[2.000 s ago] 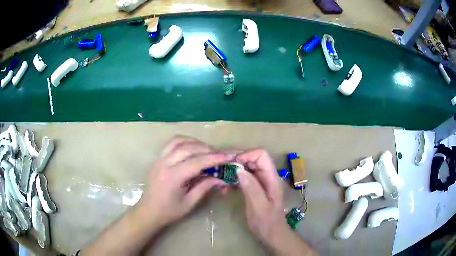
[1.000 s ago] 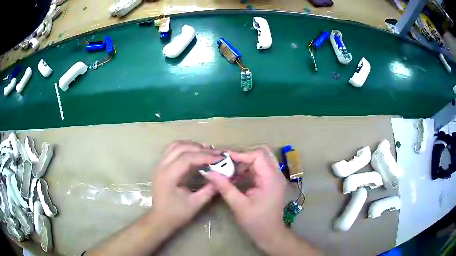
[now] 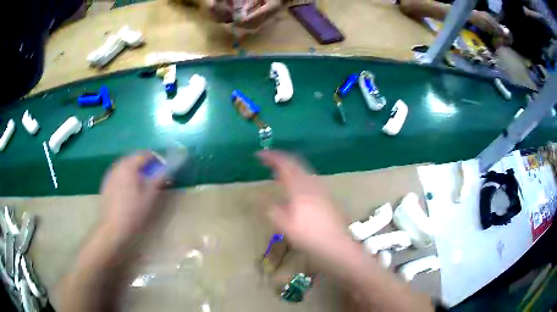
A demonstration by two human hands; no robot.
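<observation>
My left hand (image 3: pixel 129 186), blurred, is over the near edge of the green belt at left. It holds a part-filled housing (image 3: pixel 172 163), blurred, whitish with a blue-purple patch. My right hand (image 3: pixel 302 198), also blurred, is over the brown work surface with fingers apart and nothing visible in it. Below it lies a battery-and-board assembly, its green circuit board (image 3: pixel 297 287) in plain view and its blue battery (image 3: pixel 273 244) partly hidden by the hand.
The green belt (image 3: pixel 214 155) carries white housings (image 3: pixel 189 95), blue batteries and a wired board (image 3: pixel 265 137). White shells lie at left (image 3: pixel 24 277) and right (image 3: pixel 388 241). A black coil (image 3: pixel 501 198) lies on white paper. Another person's hands (image 3: pixel 247 12) show across the belt.
My hands have parted. My left hand has moved left to the belt with the housing, and my right hand has opened above the battery assembly. The view has shifted, showing more beyond the belt.
</observation>
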